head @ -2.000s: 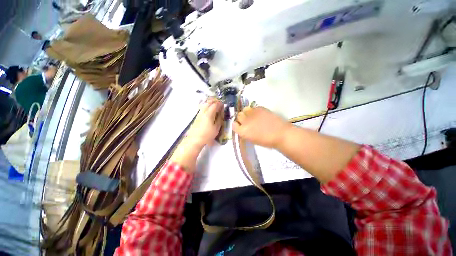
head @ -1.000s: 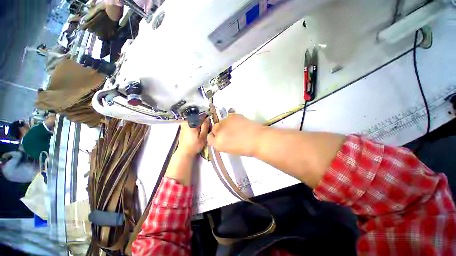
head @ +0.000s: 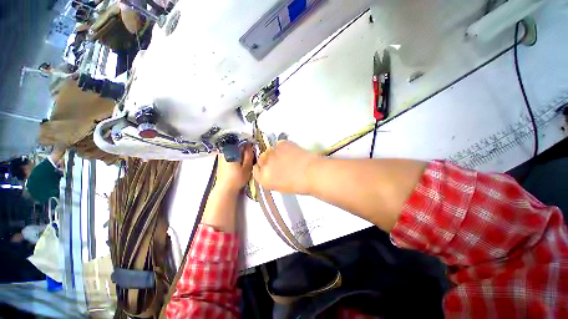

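Note:
A long narrow brown strap (head: 278, 222) runs from under the sewing machine head (head: 187, 75) down over the table edge and loops over the lap. My right hand (head: 283, 168) pinches the strap just below the needle area. My left hand (head: 234, 173) is beside it, fingertips under the head's front, partly hidden by a dark knob (head: 231, 148). The needle and what the left fingertips touch are hidden. A bundle of brown strips (head: 140, 218) hangs at the left, tied with a grey band (head: 132, 278).
Red-and-black thread snips (head: 380, 93) lie on the machine bed, with a black cord. Another black cord (head: 527, 99) crosses the table at right. Brown panels (head: 78, 112) lie upper left. A person in green (head: 43, 180) is at far left. A ruler scale marks the table's front.
The view has shifted and tilted, so the machine head looks larger and lower. Both hands stay close together at the needle area, and the strap still loops over the lap.

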